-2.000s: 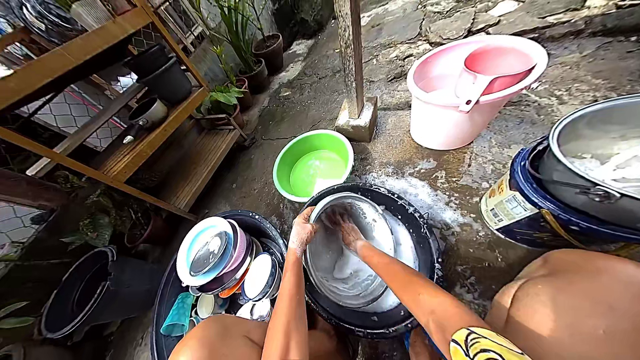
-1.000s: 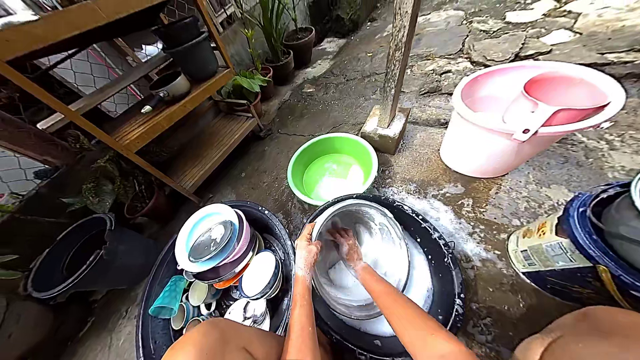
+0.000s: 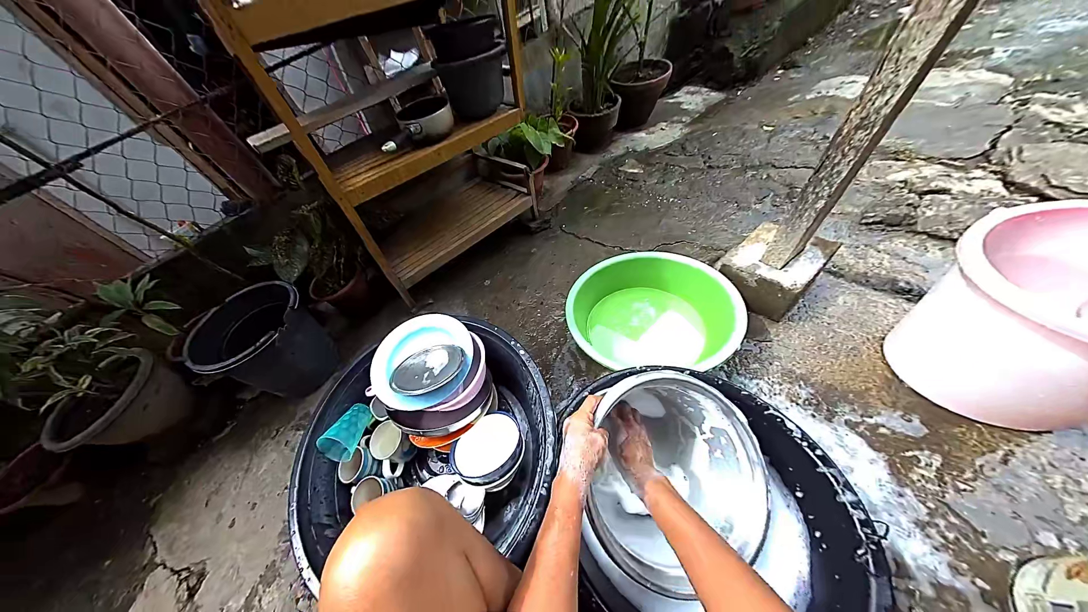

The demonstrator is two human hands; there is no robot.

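A large round metal basin [image 3: 722, 476], wet and soapy inside, is tilted over a black tub [image 3: 837, 518] that holds suds. My left hand [image 3: 583, 442] grips the basin's left rim with soapy fingers. Inside the basin, my right hand [image 3: 633, 446] presses against the inner wall near that rim; whether it holds a sponge or cloth is hidden. To the left stands another black tub [image 3: 531, 399] with stacked bowls and plates [image 3: 416, 357], several mugs [image 3: 387, 442] and a teal plastic cup [image 3: 344, 432].
A green basin [image 3: 654, 314] with water sits just beyond the tubs. At right is a pink tub [image 3: 994, 340]. A wooden post in a concrete block [image 3: 773, 268] stands behind. A wooden shelf [image 3: 459, 221] with pots, a black bucket [image 3: 263, 340] and potted plants are at left.
The view has swung left. My right hand has shifted within the metal basin, nearer its left rim than two seconds ago. My left hand keeps its grip on the rim.
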